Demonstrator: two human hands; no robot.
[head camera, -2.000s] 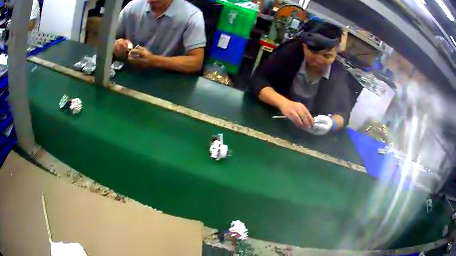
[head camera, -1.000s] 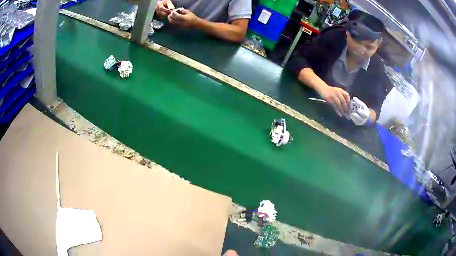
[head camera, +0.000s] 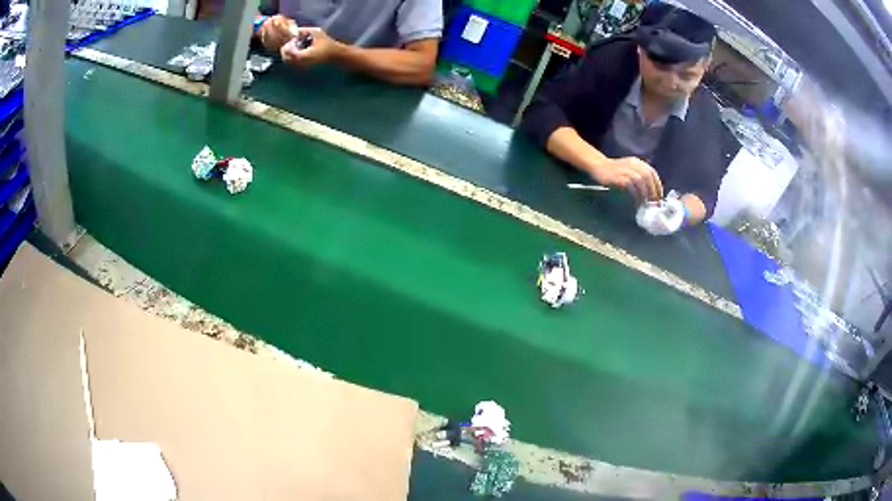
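Neither of my hands is in the picture. Nearest in front of me, a unit with a white housing and coloured wires lies on the belt's worn near edge. A green circuit board lies just below it. A second unit, white with dark and yellow bits, lies on the green conveyor belt right of centre. A third unit lies on the belt at the left, its white part joined by red and dark bits to a small green board.
A cardboard sheet with a thin stick and white scrap is at lower left. Metal posts stand at left. Two workers sit opposite; one wears a white glove. A blue sheet is at right, blue trays at far left.
The view has shifted. The two units on the belt have moved right relative to the posts. The fingertip seen at the bottom edge one second ago is gone. The opposite worker's pale stick now lies on the bench.
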